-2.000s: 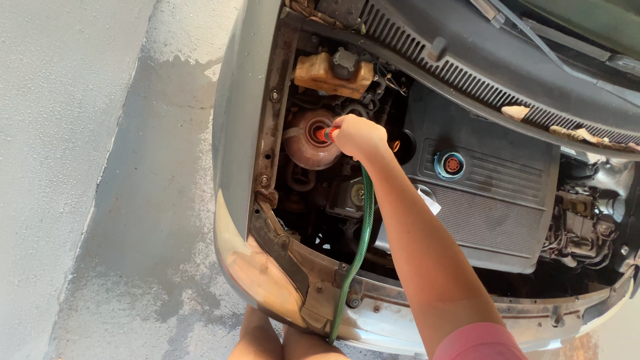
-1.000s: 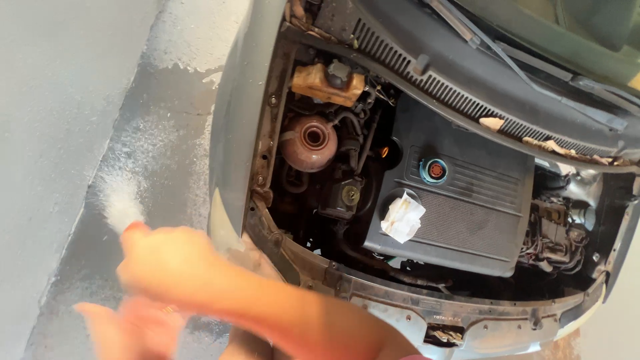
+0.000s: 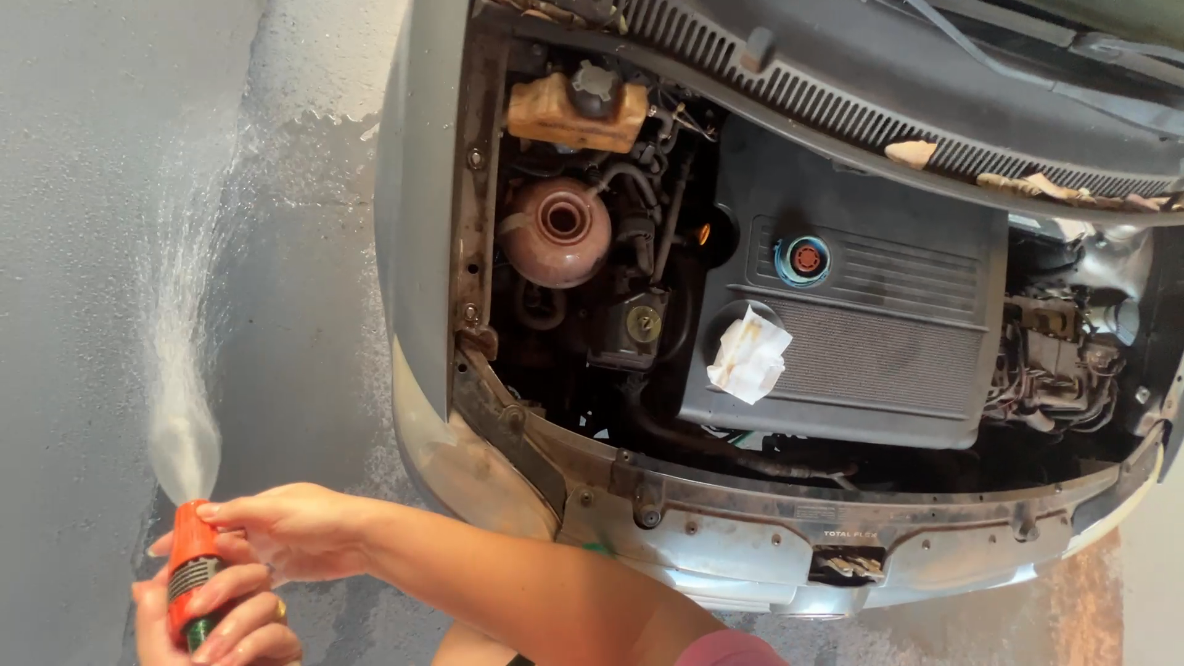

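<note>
My right hand (image 3: 301, 532) grips the front of an orange hose nozzle (image 3: 192, 536) at lower left, its thumb near the tip. Below it my left hand (image 3: 245, 601), with a ring on one finger, is wrapped around the nozzle's rear, where a green hose (image 3: 199, 632) joins. A spray of water (image 3: 185, 370) fans out from the tip over the floor, left of the car. In the engine bay, the round pinkish coolant reservoir (image 3: 555, 233) stands uncapped. A blue cap with a red centre (image 3: 802, 261) and a crumpled stained white paper (image 3: 751, 355) lie on the black engine cover (image 3: 879, 361).
The car's fender (image 3: 421, 213) and front panel (image 3: 721, 527) edge the bay. A yellowed fluid reservoir (image 3: 578, 111) with a dark cap sits at its upper left. Dry leaves (image 3: 911, 153) lie along the cowl grille (image 3: 832, 111). The floor (image 3: 296, 296) is wet beside the car.
Two seconds ago my right hand held the nozzle at the coolant reservoir's opening; now it is left of the car. My left hand has come onto the nozzle, and water sprays out.
</note>
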